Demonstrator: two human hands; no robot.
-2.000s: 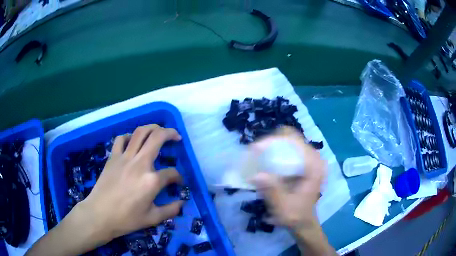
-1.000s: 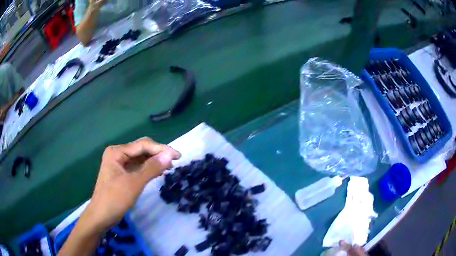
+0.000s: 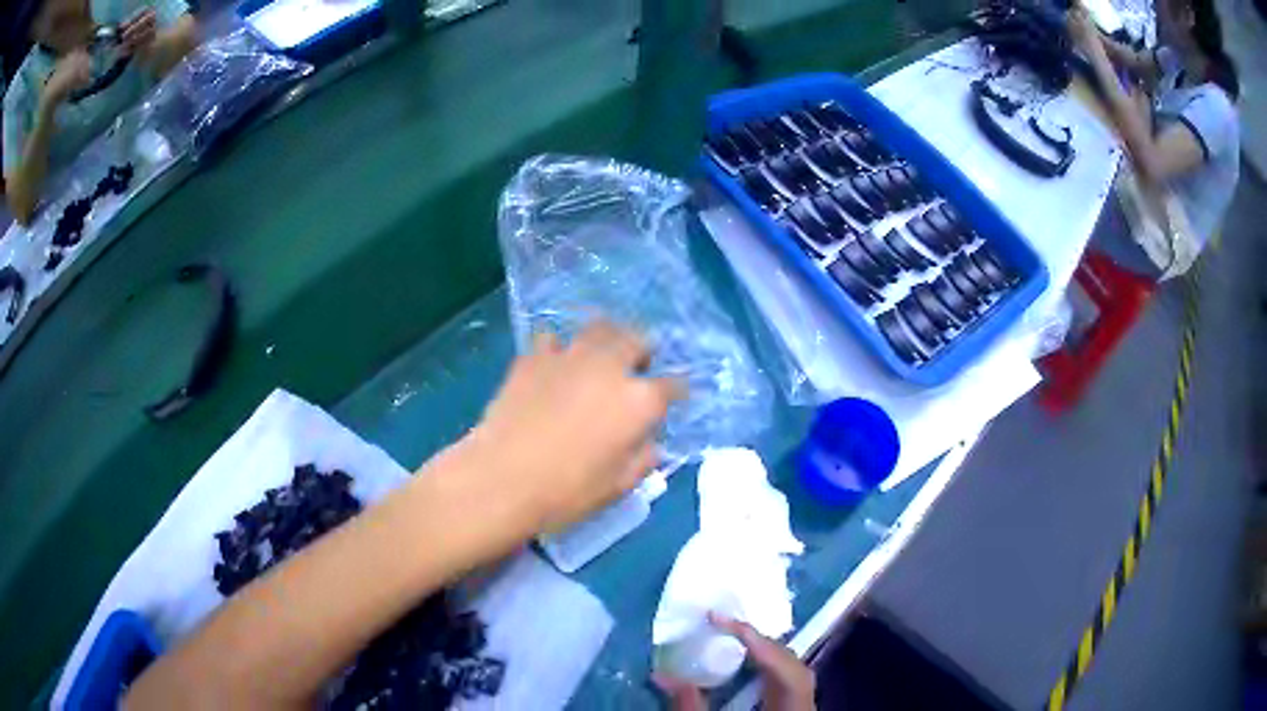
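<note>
My left hand [image 3: 584,424], slightly blurred with bent fingers, is over the lower part of the clear plastic bag [image 3: 591,236] and beside the translucent squeeze bottle [image 3: 600,535]. Whether it touches or holds either is hidden. My right hand [image 3: 757,667], cut off by the bottom edge, has its fingers around the lower end of the crumpled white cloth [image 3: 736,542], where a rounded whitish form shows. A blue cup [image 3: 848,449] stands right of the cloth. Small black pieces [image 3: 285,528] lie heaped on a white sheet [image 3: 535,625], partly behind my left forearm.
A blue tray of rowed dark parts [image 3: 917,368] lies at upper right, with a black band [image 3: 1021,132] beyond it. Another black band [image 3: 209,340] lies on the green surface at left. A blue tray corner [image 3: 111,660] shows at lower left. People sit at upper left and right.
The view has swung right. My left hand has moved from the blue parts tray, past the black heap, to the bag and bottle. My right hand has moved from the heap to the cloth.
</note>
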